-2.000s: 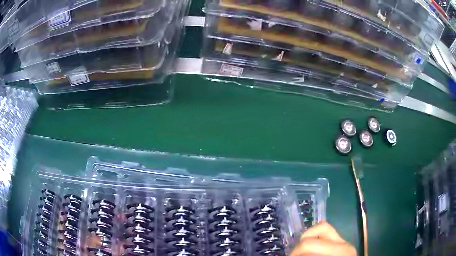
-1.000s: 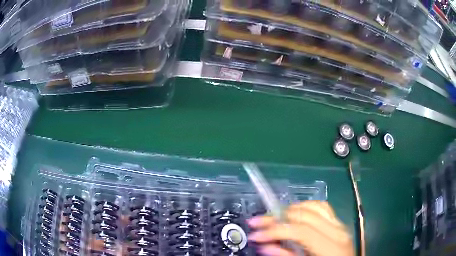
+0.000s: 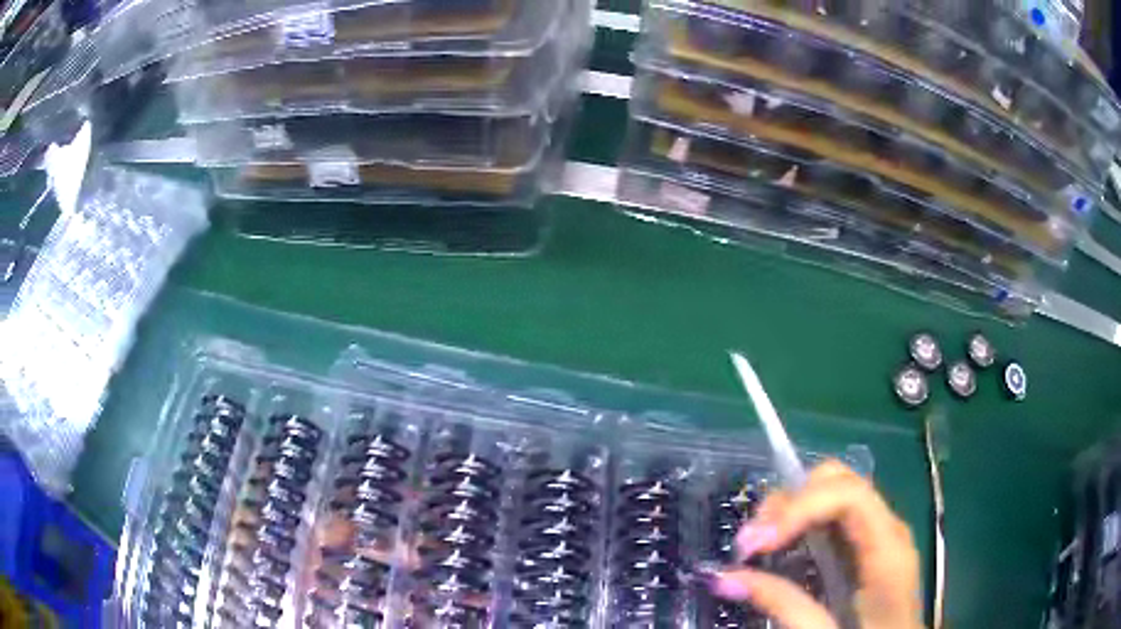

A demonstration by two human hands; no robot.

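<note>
A clear blister tray (image 3: 406,386) lies nearest me, with columns of dark round components (image 3: 461,535) on edge. My right hand (image 3: 836,541) is over its right end. It holds slim silver tweezers (image 3: 772,418) pointing up and away from me. Its thumb and a finger are slightly apart above the right columns; no component shows between them. Skin-coloured patches show at the tray's left columns, perhaps fingers of my left hand (image 3: 336,532) seen through the plastic; its grip cannot be told. Several round components (image 3: 911,385) lie flat at the right, one (image 3: 1014,380) with a whiter face.
Two stacks of filled clear trays stand at the back left (image 3: 381,178) and back right (image 3: 848,258). A glaring clear tray or cover (image 3: 86,313) lies at left, above a blue object (image 3: 55,541). A thin brush (image 3: 937,516) lies at right, beside another tray stack (image 3: 1094,547).
The view has shifted, so the bench things appear further right. A white-faced component beside my right fingertips one second ago no longer shows. The tweezers, absent two seconds ago, are in my right hand.
</note>
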